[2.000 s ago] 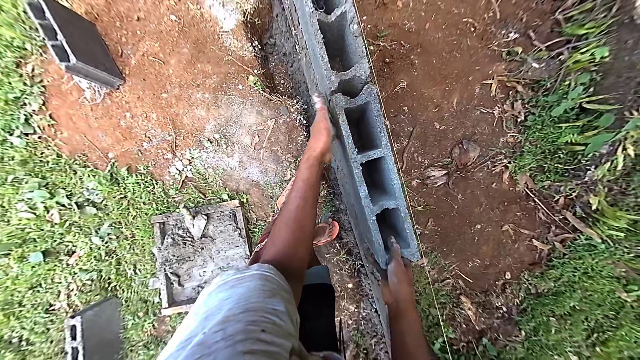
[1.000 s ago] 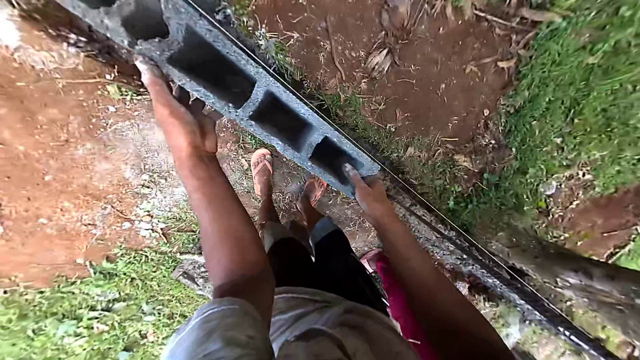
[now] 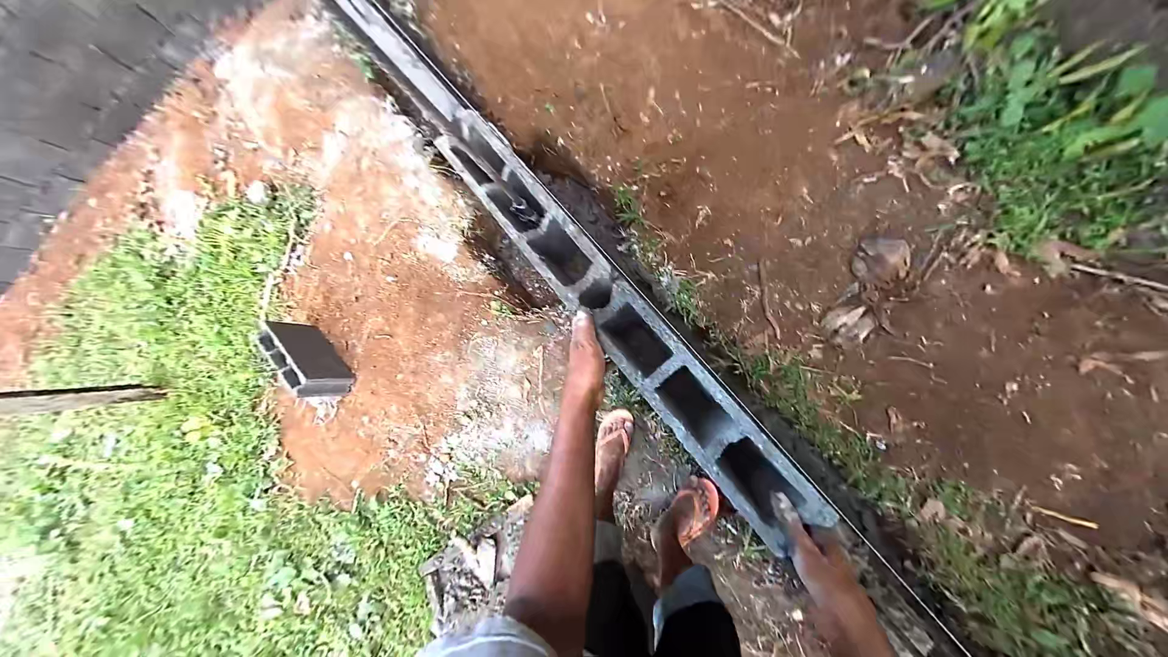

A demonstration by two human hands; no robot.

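A grey hollow concrete block lies in line at the near end of a row of blocks, its cavities facing up. My left hand is at its far end, by the joint with the neighbouring block; its fingers are mostly hidden below the block's side. My right hand grips the near end, with a finger over the rim of the last cavity. A taut string line runs along the right side of the row.
Another hollow block lies on red soil to the left, beside grass. A mortar board is partly hidden by my left arm. My sandalled feet stand left of the row. Dry leaves lie on the right, and grey paving is at upper left.
The view has swung and shifted strongly. Both hands have stayed at the two ends of the same block throughout.
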